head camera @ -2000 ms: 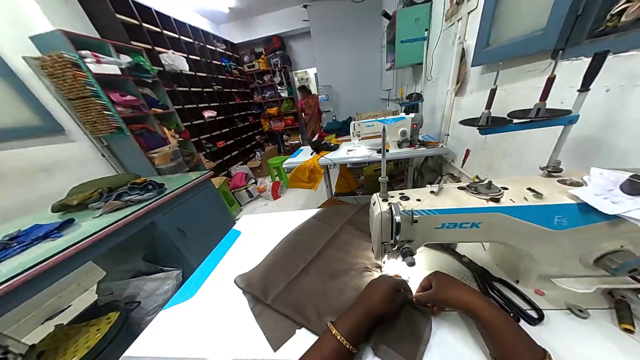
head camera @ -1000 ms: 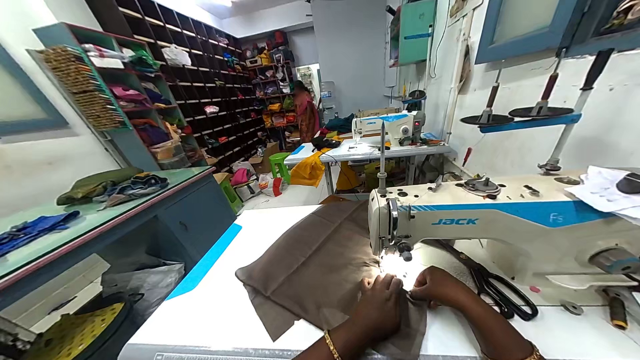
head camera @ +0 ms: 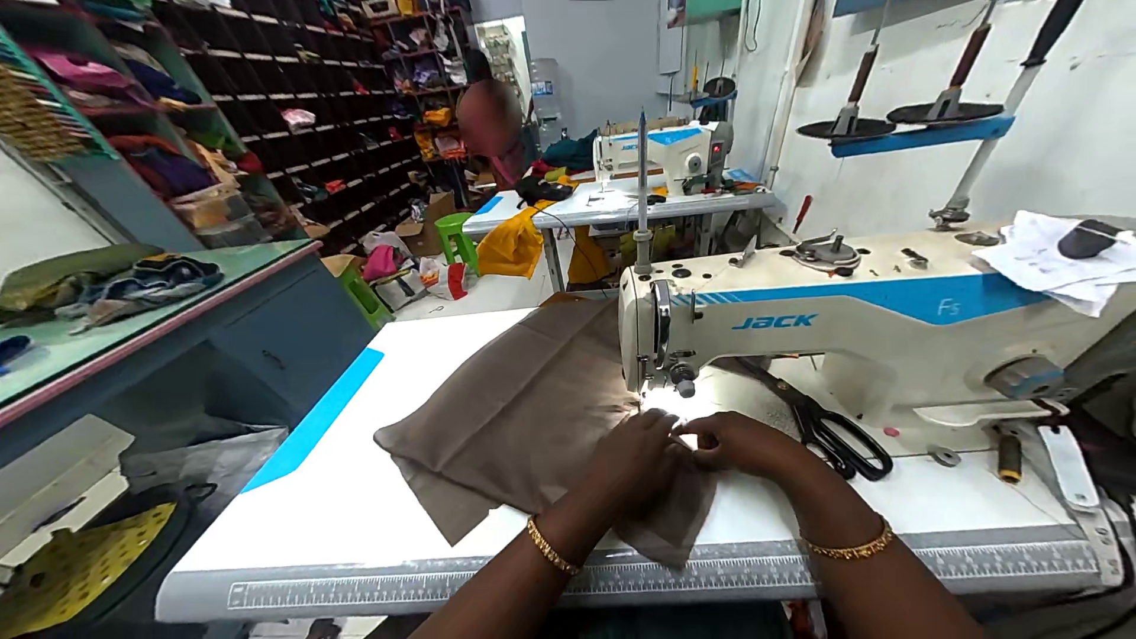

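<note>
A brown-grey fabric piece [head camera: 524,399] lies across the white sewing table, its right part running under the needle area of a Jack sewing machine [head camera: 852,311]. My left hand [head camera: 635,457] presses on the fabric just in front of the lit needle, fingers bent. Close beside it, my right hand [head camera: 732,444] pinches the fabric's edge between thumb and fingertips. The needle and presser foot are mostly lost in the lamp's glare. Black-handled scissors [head camera: 834,426] lie right of my right hand, under the machine arm.
A bobbin [head camera: 943,455] and a small thread spool [head camera: 1009,457] lie on the right. A ruler strip [head camera: 532,581] runs along the front edge. At left stands a glass-topped counter [head camera: 257,266] with folded cloth. Beyond are a second sewing machine [head camera: 661,151] and a person [head camera: 493,124] near the shelves.
The view has tilted and moved closer. Both hands stay at the fabric near the needle, with small shifts of the fingers.
</note>
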